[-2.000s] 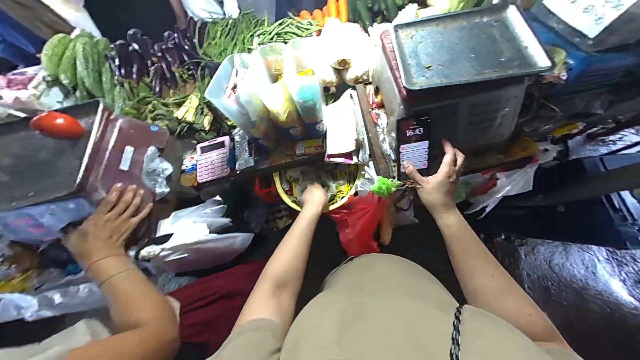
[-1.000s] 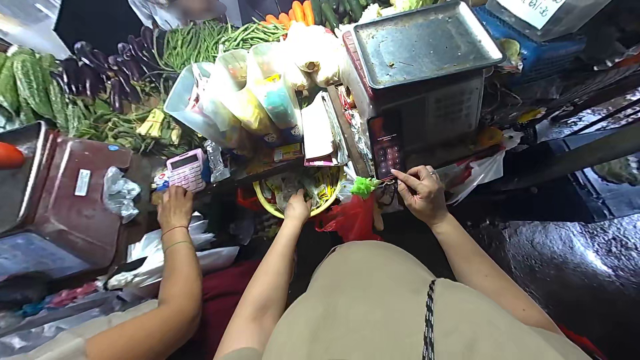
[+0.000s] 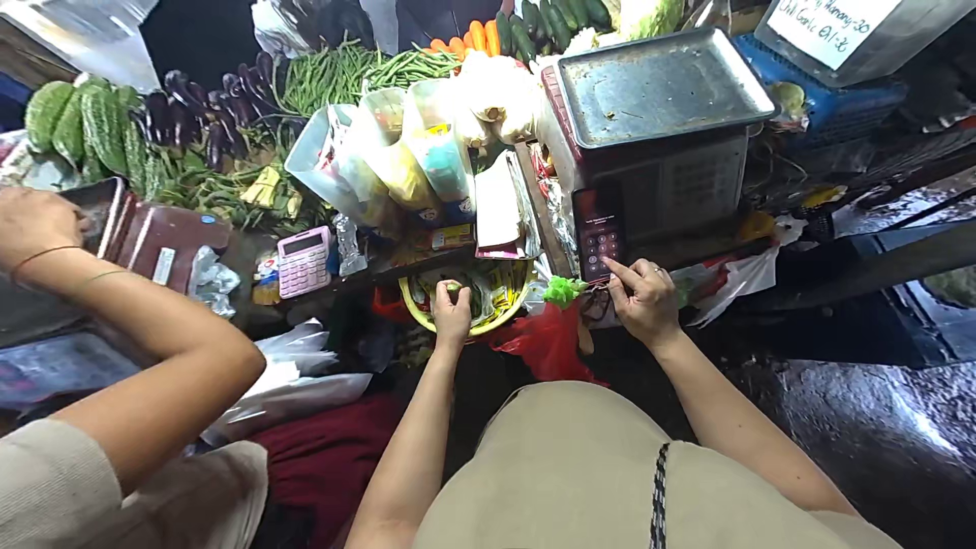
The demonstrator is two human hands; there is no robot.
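Observation:
My left hand is at a round yellow basket, its thumb and index finger closed around a small greenish item that I cannot identify. Small yellow packets lie in the basket. My right hand has its index finger on the lit keypad of a smartphone, which leans upright against the weighing scale; the hand holds nothing that I can see. A bright green frilly item is between my hands, above a red plastic bag.
A co-worker's arm reaches over a second scale at the left. A pink calculator, plastic containers and a notepad stand along the counter. Behind are eggplants, green beans, carrots and cucumbers.
The phone shows a keypad where it showed a lock screen two seconds ago. The co-worker's hand has left the calculator for the scale at the left. My left hand has risen slightly with the greenish item.

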